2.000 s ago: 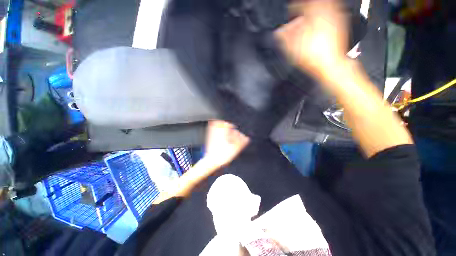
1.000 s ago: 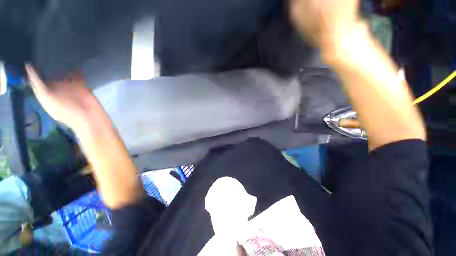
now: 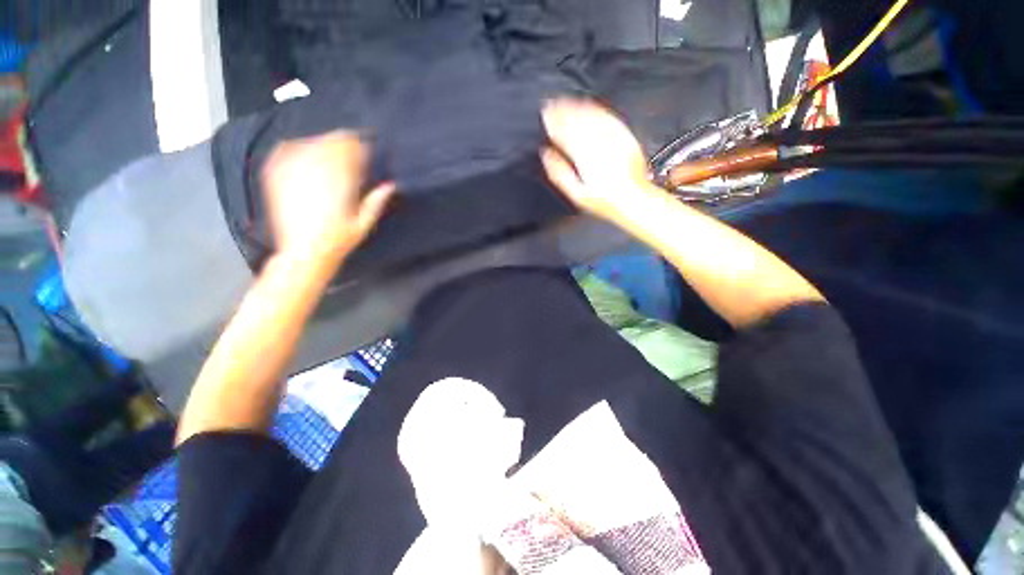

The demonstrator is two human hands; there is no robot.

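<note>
A black garment [image 3: 438,135] lies over the grey padded board [image 3: 146,253], leaving the board's rounded left end bare. My left hand [image 3: 318,191] is on the garment's left part, fingers curled on the cloth and thumb pointing right. My right hand [image 3: 593,155] is on its right part, fingers curled at the cloth. Both hands are blurred and their fingertips are partly hidden. A fold runs between them. The steam iron [image 3: 724,166], with its brown handle, rests right of my right hand, and neither hand touches it.
A yellow line [image 3: 848,62] and black sleeve [image 3: 921,144] run right from the iron. Printed paper [image 3: 825,107] lies beside it. A white strip [image 3: 188,73] crosses the table behind the board. Blue baskets [image 3: 309,421] and green bundles [image 3: 674,354] are below. Dark cloth [image 3: 898,292] hangs at right.
The garment, lifted off the board a second ago, now lies over it. My hands have come closer together onto the cloth. The view has shifted, showing more of the iron.
</note>
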